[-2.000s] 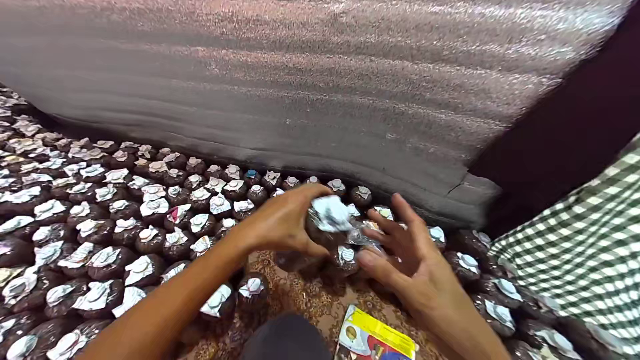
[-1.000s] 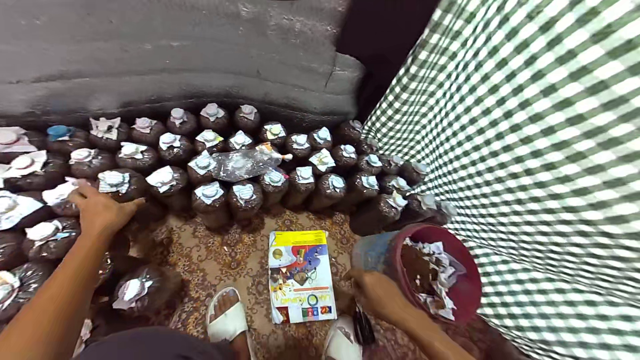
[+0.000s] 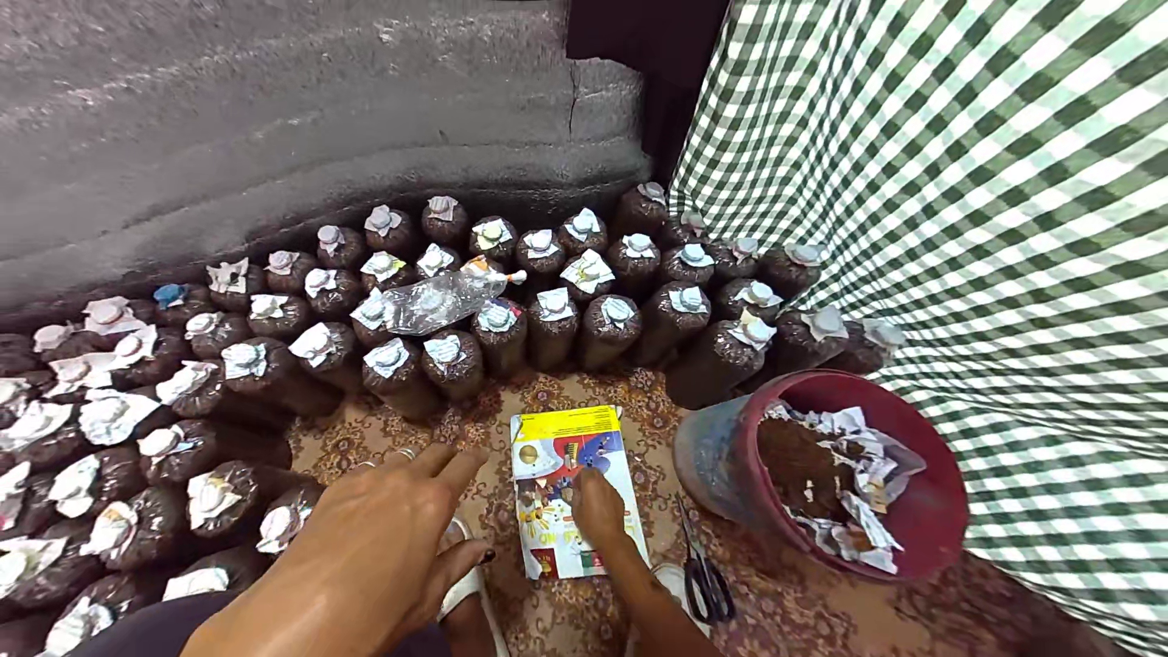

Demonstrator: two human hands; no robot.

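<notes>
My left hand (image 3: 392, 520) is in the foreground, palm down, thumb apart from the fingers; pale ring-like shapes show by its far edge, and nothing is visibly gripped. My right hand (image 3: 598, 511) touches a colourful printed booklet (image 3: 568, 456) on the floor, its fingers bunched; whether it pinches anything is hidden. Scissors with black handles (image 3: 707, 584) lie to the right of the booklet. Around them stand many dark-filled clear plastic bags (image 3: 607, 338) with paper-covered necks. A crumpled clear plastic bag (image 3: 438, 301) lies across some of their tops.
A red-rimmed bucket (image 3: 922, 511) at the right holds brown material and torn paper. Patterned carpet (image 3: 347, 438) lies beneath. A green-and-white checked cloth (image 3: 958, 182) hangs at the right, and a grey sheet (image 3: 319, 137) lines the back. My sandalled feet are beside the booklet.
My left hand has moved off the filled bags at the left. My right hand has gone from beside the scissors and bucket to the booklet. The view has turned toward the right since the oldest frame.
</notes>
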